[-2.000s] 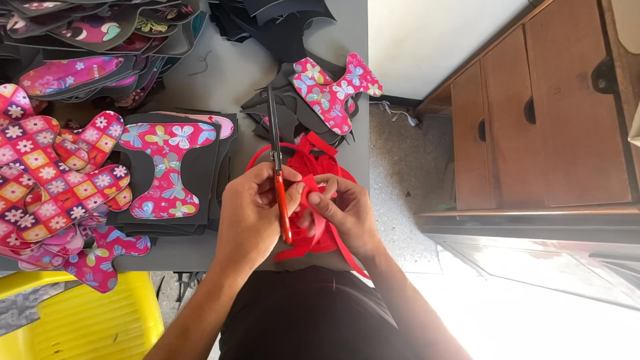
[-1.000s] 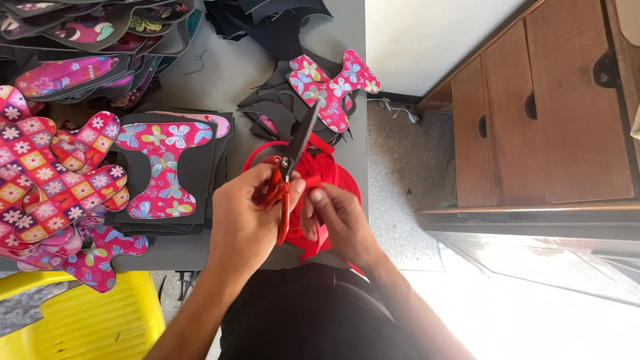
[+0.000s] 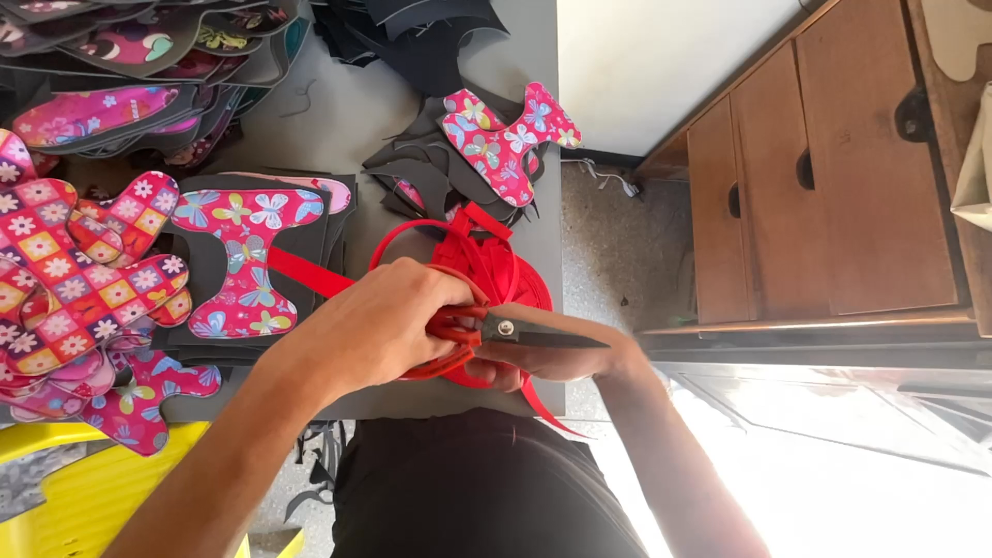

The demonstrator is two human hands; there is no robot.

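My left hand (image 3: 380,322) holds red-handled scissors (image 3: 542,333), whose dark blades point right across my right hand. Partly hidden behind the scissors, my right hand (image 3: 535,353) is at the pile of red ribbon (image 3: 500,271) near the table edge; what its fingers grip cannot be made out. One flat red strip (image 3: 310,273) runs left from my left hand to a pink butterfly-print cutout (image 3: 248,252) on a stack of dark sheets. Another strip end hangs over the table's front edge.
Piles of printed pieces (image 3: 70,271) and dark-backed pieces (image 3: 155,54) cover the table's left side. Dark scraps and a butterfly-print piece (image 3: 511,139) lie beyond the ribbon. A yellow plastic chair (image 3: 116,488) is below left; a wooden drawer cabinet (image 3: 868,186) stands at right.
The scissors have swung from pointing away from me to pointing right. My right hand has moved behind them, and a red strip now stretches left to the butterfly-print cutout.
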